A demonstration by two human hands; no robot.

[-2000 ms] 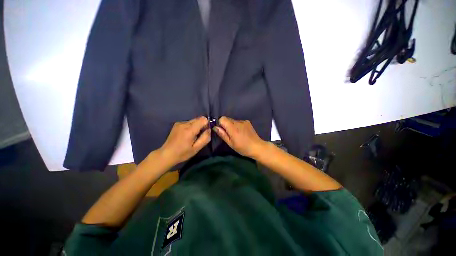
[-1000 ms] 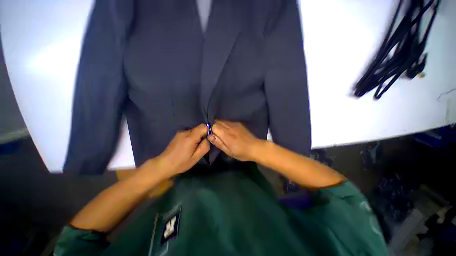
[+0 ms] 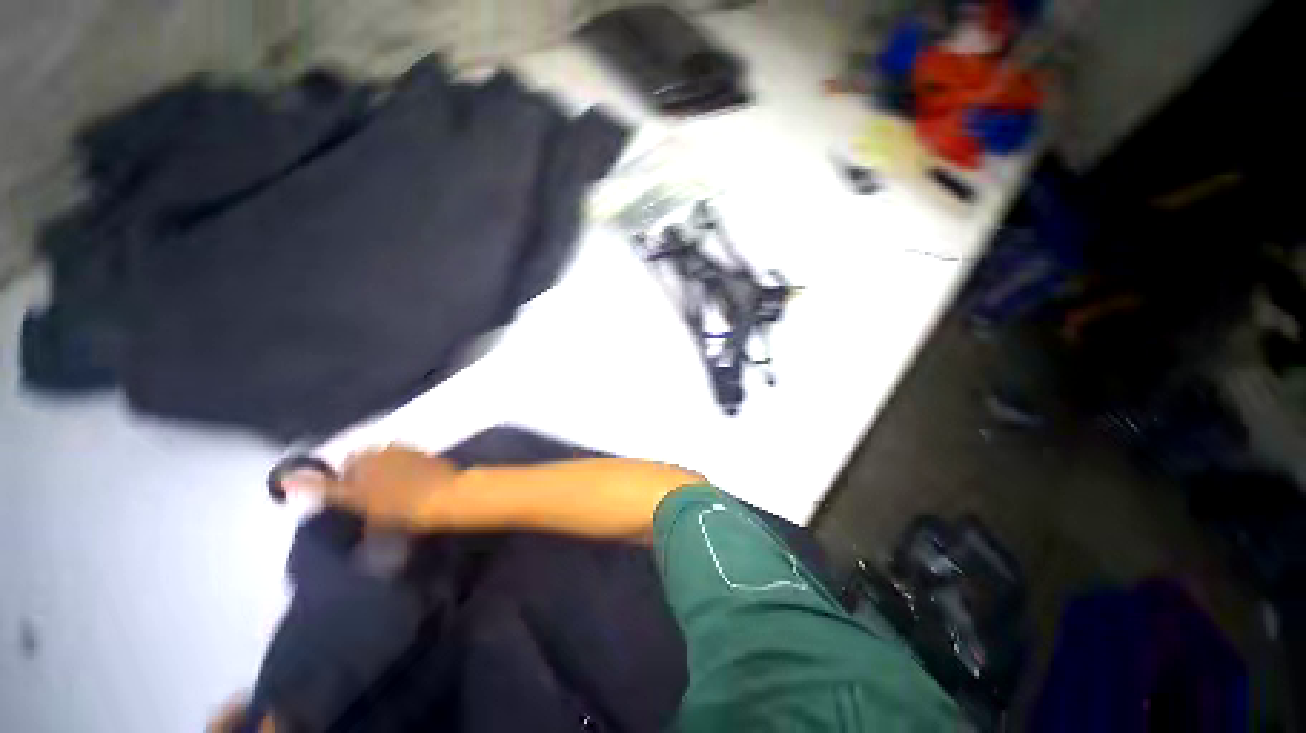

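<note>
A dark suit jacket [image 3: 530, 616] lies bunched over the near edge of the white table, blurred by motion. My right hand [image 3: 394, 487] is at the jacket's collar end, beside a curved black hook [image 3: 294, 470] that looks like a hanger's hook; its fingers look closed on the hook or the cloth. My left hand [image 3: 236, 716] shows only as a small piece at the bottom edge beside the dark cloth; its grip cannot be made out.
A heap of dark jackets [image 3: 330, 258] lies at the far left. Tangled black hangers [image 3: 723, 308] lie mid-table. A dark stack [image 3: 663, 57] sits at the far edge, with a red and blue bundle [image 3: 974, 86] at the far right corner. Dark bags [image 3: 953, 573] lie beyond the right edge.
The view has swung to show the table's far side. My hands have left the jacket's front closure; the right is at its collar end. The jacket has gone from flat to bunched.
</note>
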